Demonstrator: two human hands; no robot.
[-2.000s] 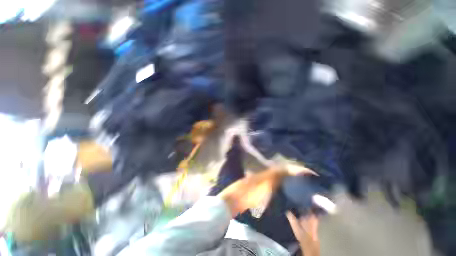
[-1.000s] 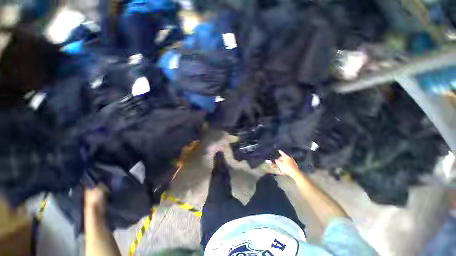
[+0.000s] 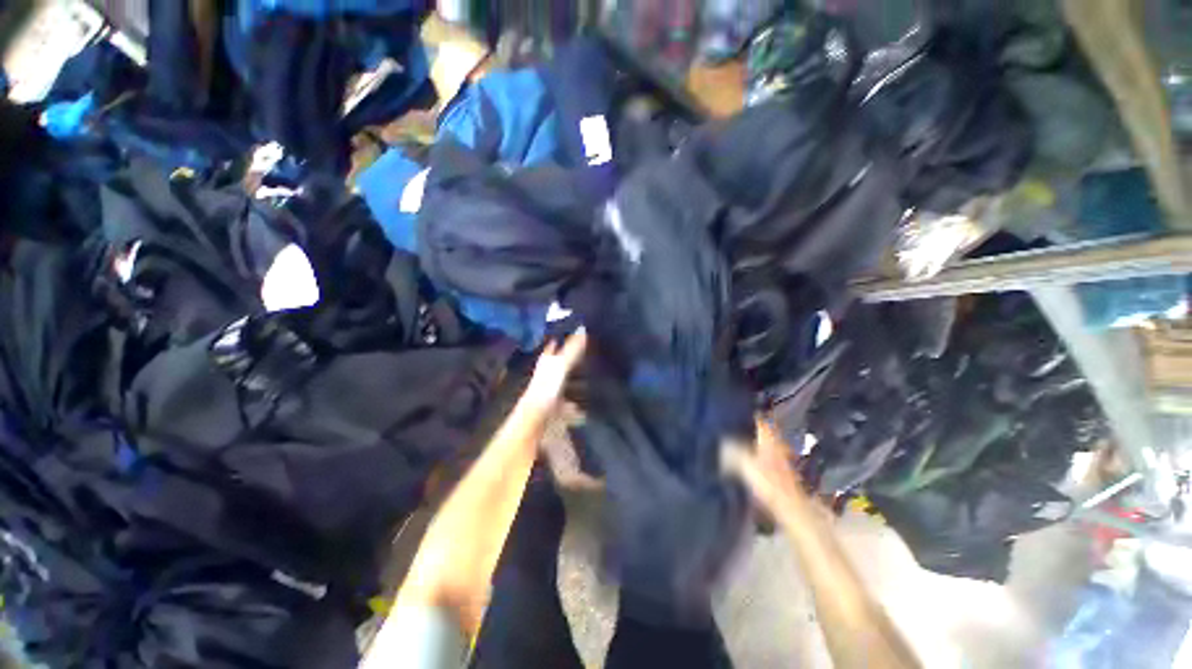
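A dark navy garment (image 3: 667, 431) hangs blurred between my hands in front of my legs. My left hand (image 3: 560, 366) is at its left edge, fingers against the cloth and apparently gripping it. My right hand (image 3: 752, 460) grips its right side lower down; the fingers are blurred and partly hidden by cloth. A large heap of dark garments (image 3: 288, 418) lies on the left. Another dark heap (image 3: 928, 405) lies on the right.
Bright blue cloth (image 3: 503, 118) lies among dark garments ahead. A grey-edged shelf or cart (image 3: 1020, 272) stands at the right over the heap. Concrete floor (image 3: 778, 601) shows by my legs. White tags (image 3: 290, 277) dot the heaps.
My left hand has moved from the left heap to the centre. My right hand stays near the centre right, slightly lower. A dark garment is now raised between both hands.
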